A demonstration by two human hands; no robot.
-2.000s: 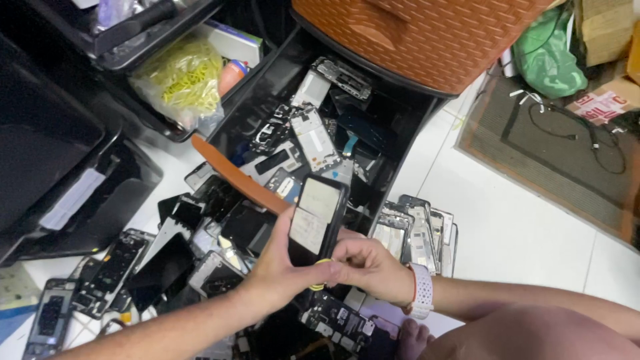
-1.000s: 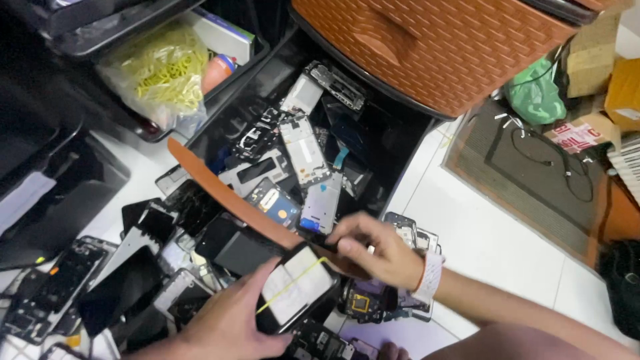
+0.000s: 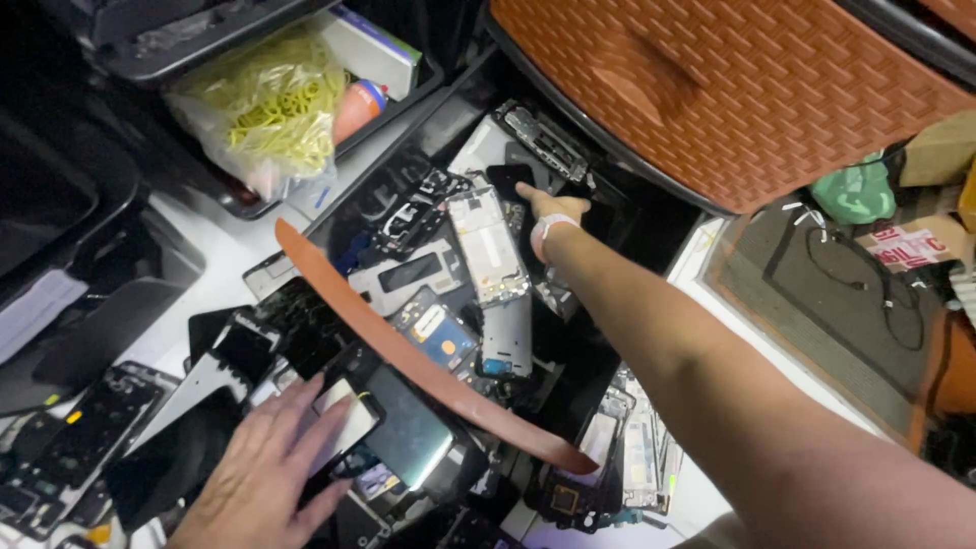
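Observation:
My left hand (image 3: 267,465) rests with spread fingers on a dark phone with a pale label and a yellow rubber band (image 3: 347,419), among phone parts on the floor; whether it grips the phone I cannot tell. My right hand (image 3: 557,210), with a pale watch band on the wrist, reaches into a black drawer with an orange-brown front edge (image 3: 412,362). Its fingertips are at a dark phone part (image 3: 512,181); a hold on it cannot be made out. Beside it lie a silver phone frame (image 3: 488,244), a grey frame with a dark window (image 3: 408,274) and a blue-backed phone part (image 3: 438,332).
An orange woven-pattern drawer front (image 3: 732,99) overhangs the open drawer. At upper left, a black bin holds a bag of yellow rubber bands (image 3: 286,114). More phone frames (image 3: 640,457) stand at the drawer's right side. A grey mat (image 3: 808,305) with cables lies at right.
My right hand has left the banded phone and moved up into the drawer. My left hand has gone down and left with that phone, onto the parts on the floor.

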